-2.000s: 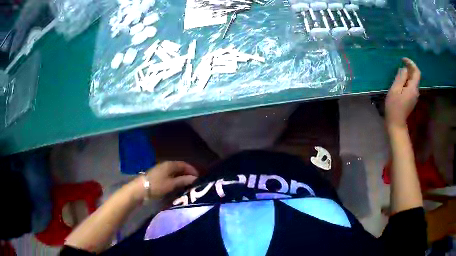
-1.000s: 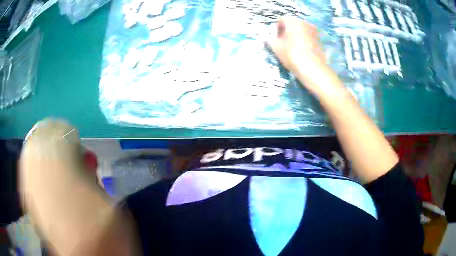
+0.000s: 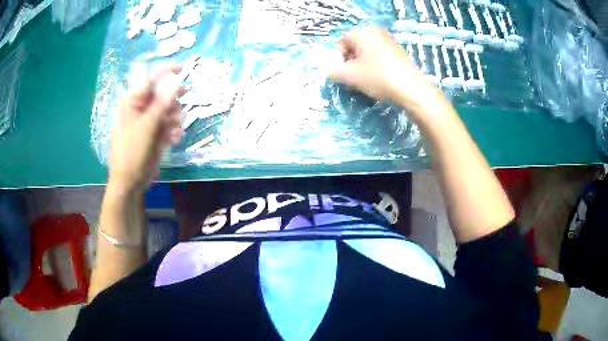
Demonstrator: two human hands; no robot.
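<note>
My left hand (image 3: 143,120) is blurred over the left part of the plastic sheeting (image 3: 267,154). A white lump shows at its fingertips; I cannot tell if it is gripped. My right hand (image 3: 377,63) has its fingers curled just below the dark metal shafts (image 3: 320,16); its fingertips are partly hidden and I cannot tell if they hold anything. White sleeves (image 3: 200,100) lie loose and overexposed between the hands. White end caps (image 3: 175,42) lie at the upper left. Assembled white pieces (image 3: 460,65) stand in rows at the upper right.
A white sheet (image 3: 267,23) lies under the shafts. Crinkled clear plastic (image 3: 567,73) lies at the right on the green table (image 3: 60,133). The table's front edge crosses below the hands. A red stool (image 3: 57,263) stands on the floor at the lower left.
My left hand has come up from beside the table onto the left part of the sheeting. My right hand moved from the right table edge to the shafts and stays near them, fingers curled.
</note>
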